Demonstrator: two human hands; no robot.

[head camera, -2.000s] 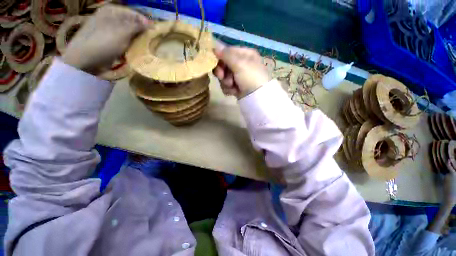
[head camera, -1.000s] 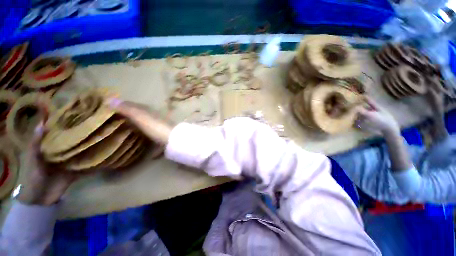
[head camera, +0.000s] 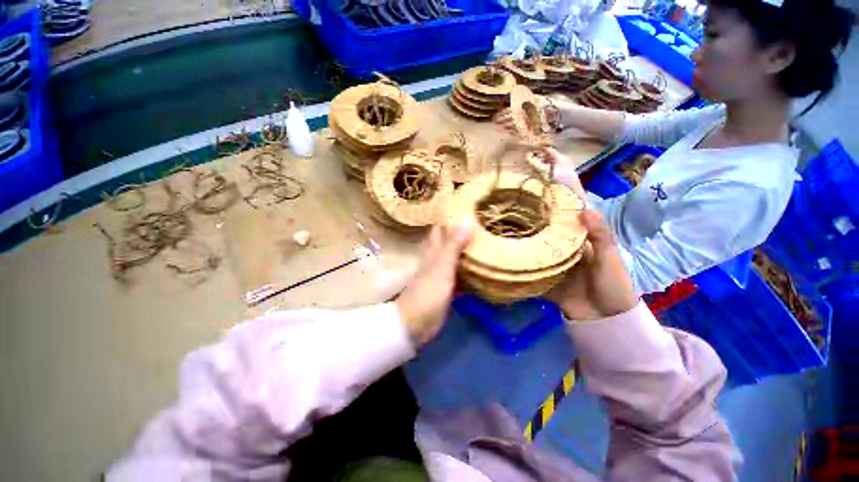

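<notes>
A stack of tan straw rings with twisted cord in the centre holes (head camera: pixel 480 247) is held upright between my two hands, at the table's near right edge. My left hand (head camera: pixel 436 282) grips its left side. My right hand (head camera: pixel 598 273) grips its right side; part of that hand is hidden by the stack. Two more corded stacks stand on the table just beyond: one farther back (head camera: pixel 350 111) and one nearer (head camera: pixel 384 179), partly behind my stack. Cord ends stick out of the holes.
A white glue bottle (head camera: pixel 299 132) stands at the far side, beside tangled cords (head camera: pixel 151 235). A thin dark rod (head camera: pixel 306 279) and small white cap (head camera: pixel 301 237) lie on the table. A co-worker (head camera: pixel 725 188) sits at right, near blue bins (head camera: pixel 753 320). More corded stacks (head camera: pixel 482 91) stand beyond.
The view has swung right. My hands have carried the ring stack from the table's left part to its right part, beside the other stacks. The red-banded rings are out of view.
</notes>
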